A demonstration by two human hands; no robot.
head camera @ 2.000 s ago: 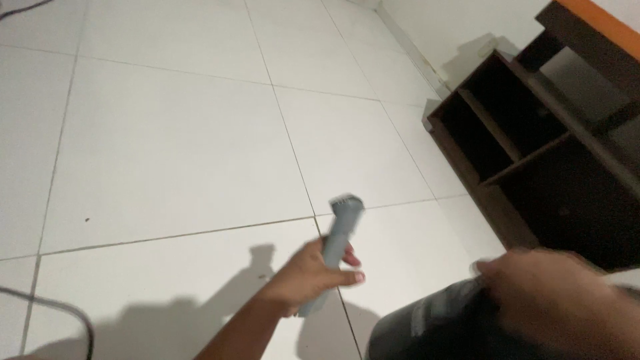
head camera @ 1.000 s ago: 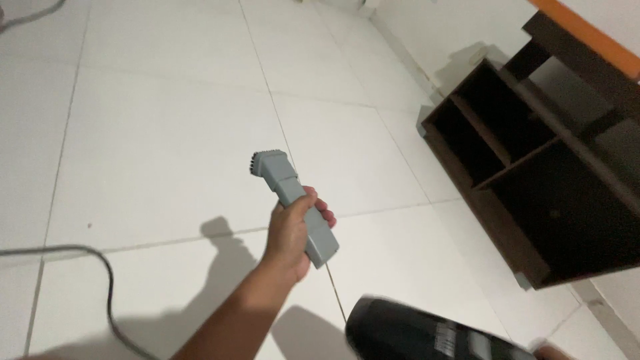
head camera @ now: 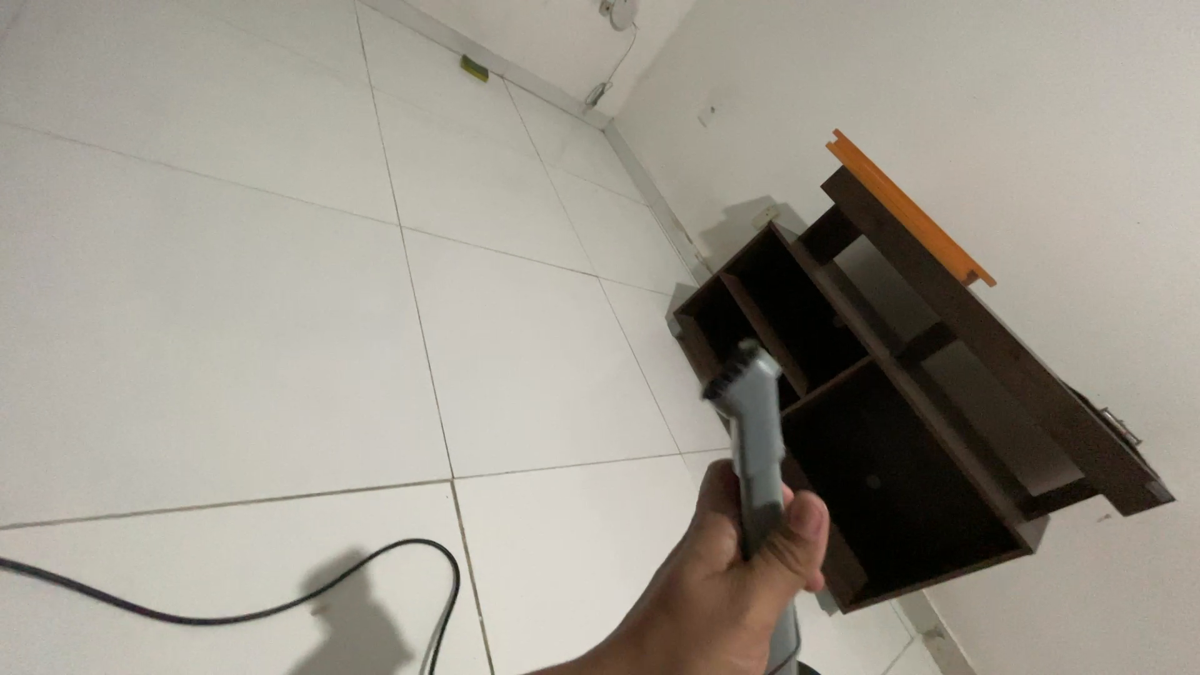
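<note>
A grey hair clipper with a dark comb at its head stands nearly upright in my left hand, whose fingers wrap its body. The comb end points up and to the left, in front of the dark shelf unit. My right hand is out of the frame. At the bottom edge, just right of the clipper's lower end, a small part of a dark object shows; most of it is hidden.
A black cable curves over the white tiled floor at lower left. A dark brown shelf unit with an orange piece on top stands by the wall at right. A green and yellow sponge lies near the far baseboard.
My left hand has moved right with the clipper, now more upright. The black hair dryer and my right hand, seen earlier at lower right, have dropped almost wholly from view. The view has shifted.
</note>
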